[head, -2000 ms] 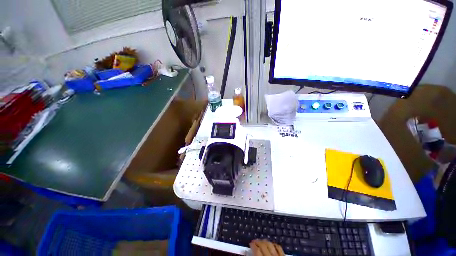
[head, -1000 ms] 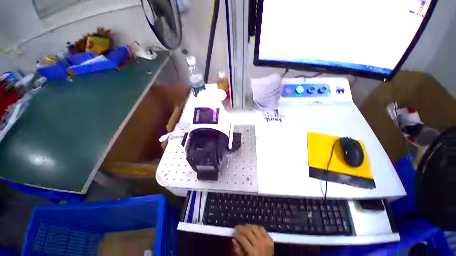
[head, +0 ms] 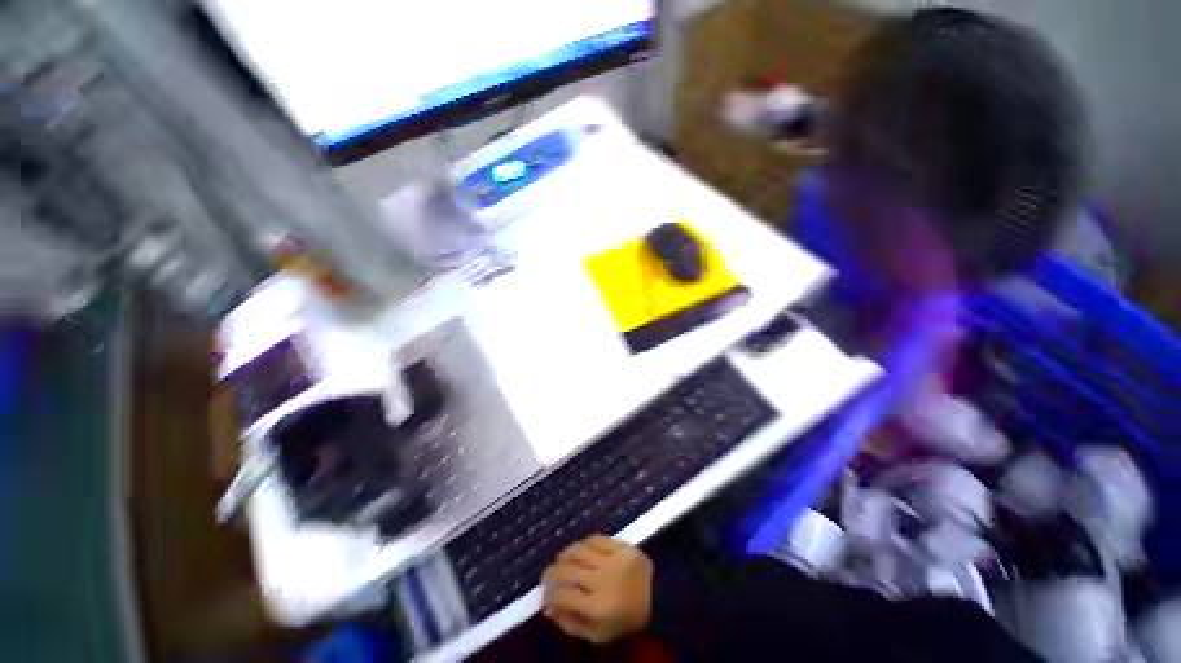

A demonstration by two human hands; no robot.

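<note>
The view is blurred. A white camera housing with a black front part point(head: 343, 453) lies on the perforated base plate point(head: 482, 438) at the left of the white worktop. My right hand point(head: 596, 589) is at the front edge of the pulled-out keyboard tray point(head: 699, 486), below the black keyboard point(head: 615, 486). Its fingers are curled and close together at the edge; whether they grip it is unclear. My left hand is out of the picture.
A mouse point(head: 675, 251) lies on a yellow pad point(head: 635, 292). The monitor point(head: 440, 52) and control panel point(head: 538, 162) stand behind. A blue crate point(head: 1088, 343) of white housings is at right, beside a large dark rounded shape point(head: 965, 143).
The view has swung right and tilted, bringing the right-hand crate into view. My right hand remains at the tray's front edge. The housing is still on the plate.
</note>
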